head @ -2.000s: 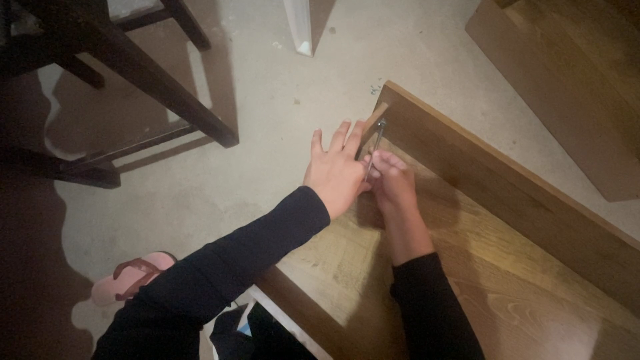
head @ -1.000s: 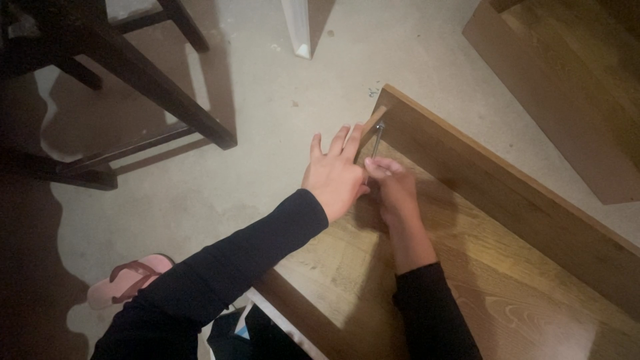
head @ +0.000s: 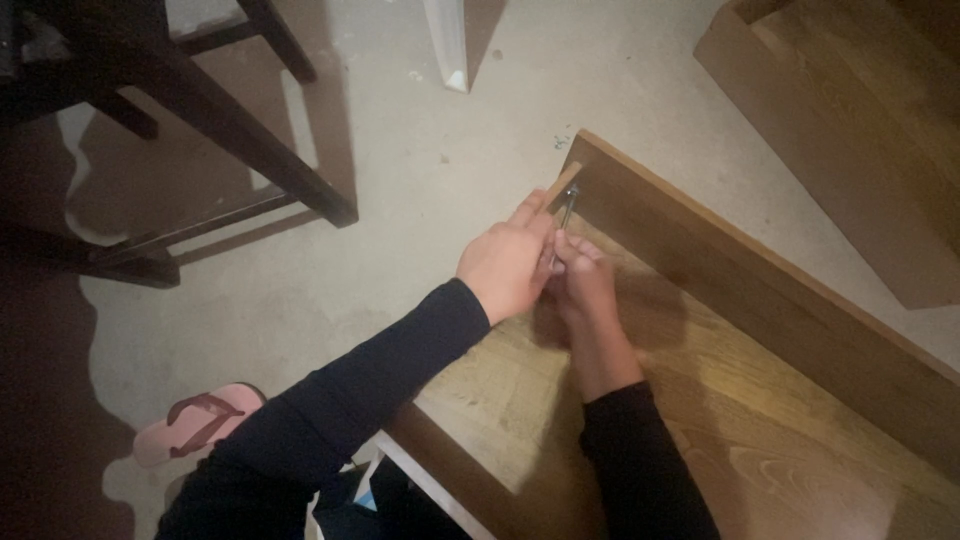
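My right hand (head: 585, 274) grips a thin metal tool (head: 569, 210), perhaps a hex key or wrench; its far end meets a small metal fitting close to the corner where two boards join. My left hand (head: 510, 259) rests over a narrow wooden side board (head: 562, 184), fingers wrapped on its edge, right beside my right hand. A longer upright wooden board (head: 720, 277) runs from that corner to the lower right. Between the boards lies a wood-grain panel (head: 750, 442). My left fingertips and the tool's near end are partly hidden.
Dark wooden furniture legs (head: 255, 150) stand at the upper left, and a pale leg (head: 450, 52) at the top. Another wooden panel piece with raised edges (head: 840, 165) lies at the upper right. A pink flip-flop (head: 196, 424) is on the concrete floor (head: 360, 300) at the lower left.
The tool's angle at the corner fitting has shifted slightly as my right hand moved a little. My left hand has stayed on the side board.
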